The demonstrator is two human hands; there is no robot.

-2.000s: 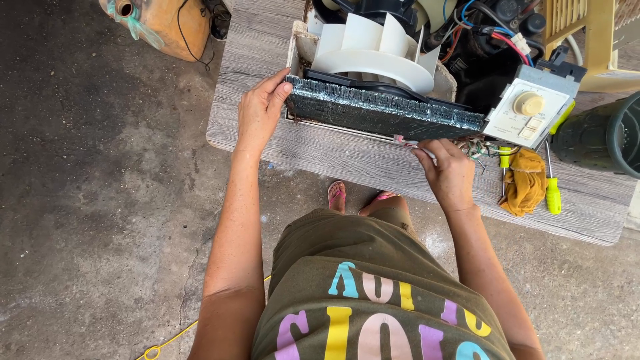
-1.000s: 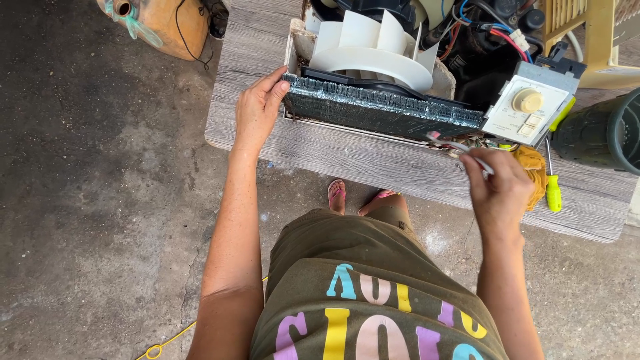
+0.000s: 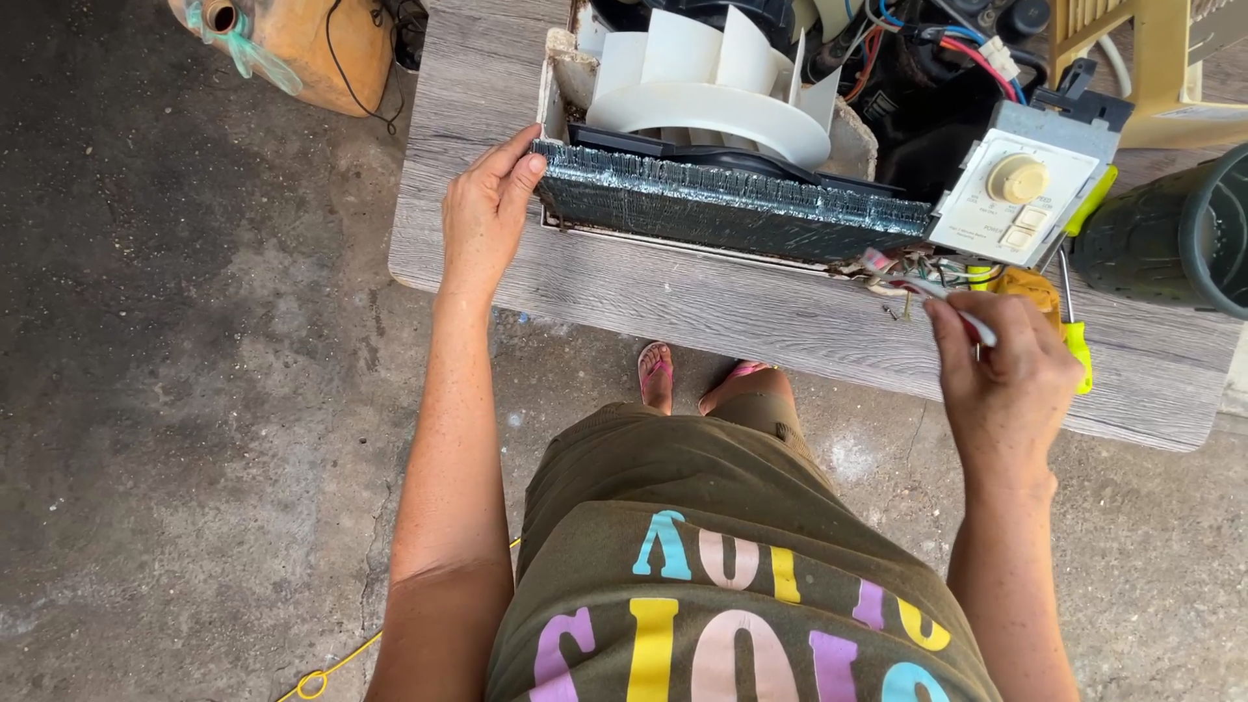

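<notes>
An opened window air conditioner lies on the wood-grain table, its finned coil along the near side and a white fan wheel behind it. My left hand grips the coil's left end, thumb on the top edge. A toothbrush with a white and red handle is in my right hand; its bristled head is near the coil's lower right corner, beside loose wires. Whether the bristles touch the coil, I cannot tell. The control panel with a cream knob sits tilted just above the wires.
At right are a dark green bucket, a screwdriver with a yellow-green handle and an orange-yellow cloth. A beige plastic grille stands behind. An orange jug is on the floor, left of the table.
My right hand has moved right with the toothbrush, from under the coil's right part to beside its right end. My left hand stays on the coil's left end.
</notes>
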